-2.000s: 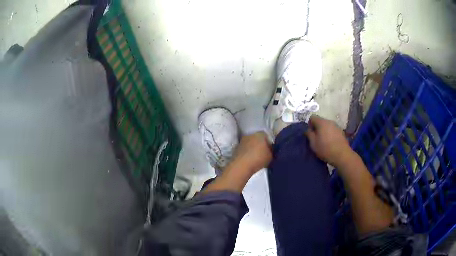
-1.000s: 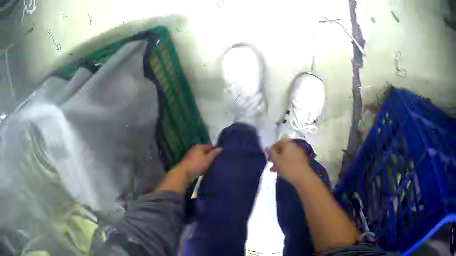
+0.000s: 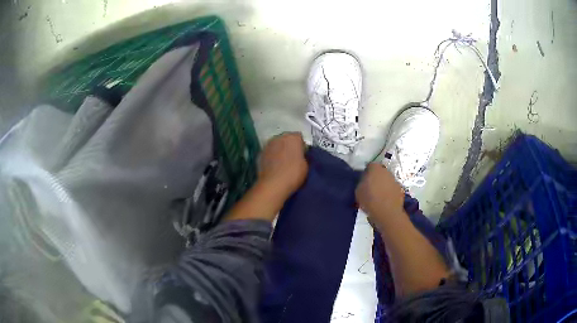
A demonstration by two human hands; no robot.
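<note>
The dark navy trouser leg [image 3: 316,221] stretches down to a white shoe [image 3: 335,94]. My left hand [image 3: 283,163] is closed on the left edge of its hem. My right hand [image 3: 379,192] is closed on the right edge of the same hem, so the cloth is pulled wide between them. The fingertips are mostly hidden by the hands and cloth. The other white shoe [image 3: 414,139] stands to the right, with its trouser leg partly behind my right forearm.
A green crate [image 3: 237,113] on the left holds grey-taupe cloth [image 3: 152,145], with yellow-green cloth [image 3: 101,310] at the lower left. A blue lattice crate [image 3: 506,221] stands on the right. A white string [image 3: 435,63] and a dark crack [image 3: 484,113] lie on the pale floor.
One second ago both hands were at the left leg's hem, which was narrower; now my hands are farther up the view and the hem is spread wider. The feet appear shifted right in view.
</note>
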